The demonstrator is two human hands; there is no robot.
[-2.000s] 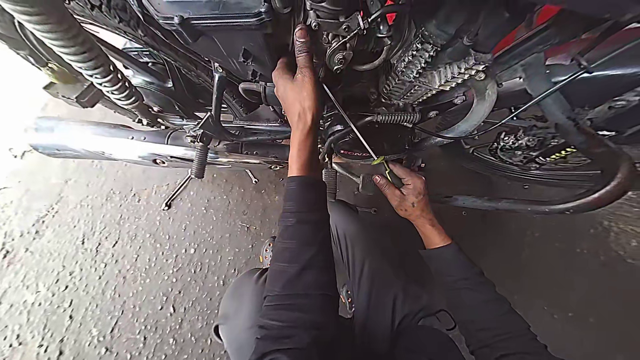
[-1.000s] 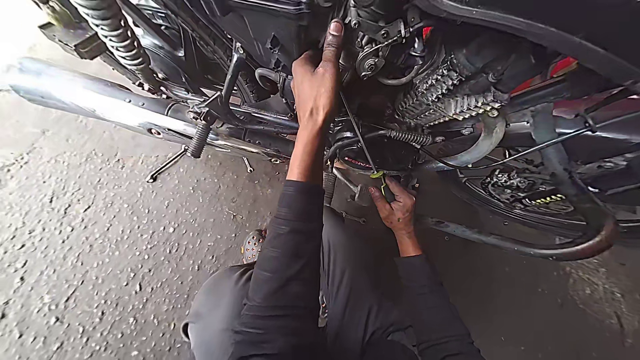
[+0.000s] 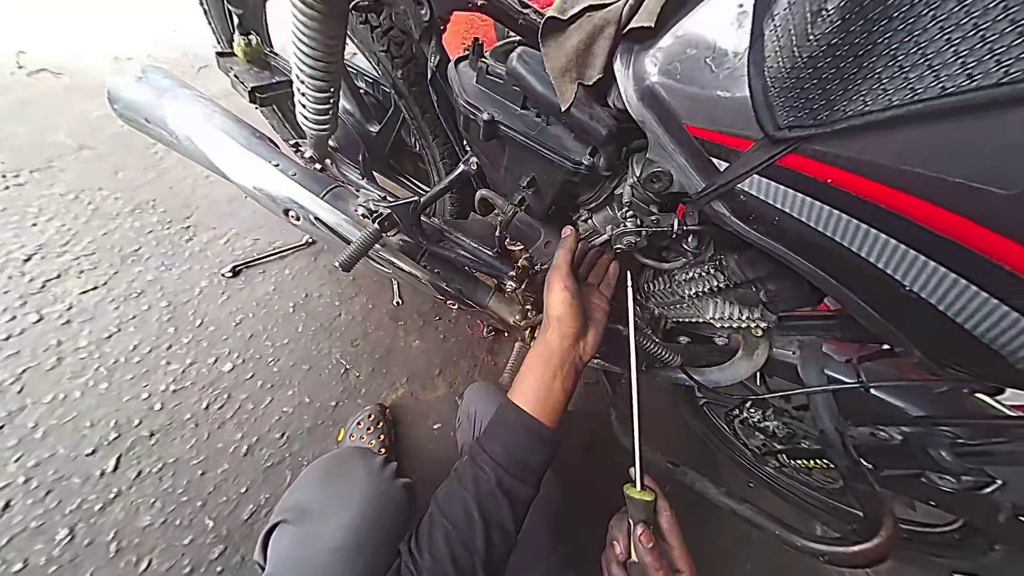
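Note:
My left hand (image 3: 578,300) reaches palm up under the carburetor (image 3: 628,228) of a motorcycle, its fingertips partly hidden against the engine parts; I see no object in it. Lower down, my right hand (image 3: 650,536) is closed around the dark and yellow-green handle of a long screwdriver (image 3: 634,384). The screwdriver's shaft points up, and its tip shows near the cylinder fins (image 3: 704,296), right of my left fingers. Whether the tip touches anything I cannot tell. Above my left hand sits the black air filter box (image 3: 520,132).
A chrome exhaust muffler (image 3: 208,144) runs along the left, beside a footpeg (image 3: 358,248) and a shock absorber spring (image 3: 314,72). Wrenches, one a larger spanner (image 3: 268,256), lie on the rough ground. A cloth (image 3: 588,48) hangs above the filter box. A tubular crash guard (image 3: 868,512) curves at the lower right.
The right hand with the screwdriver has drawn down, away from the engine, and the shaft now stands nearly upright. My left hand has turned palm up, lower on the engine. The view has shifted strongly.

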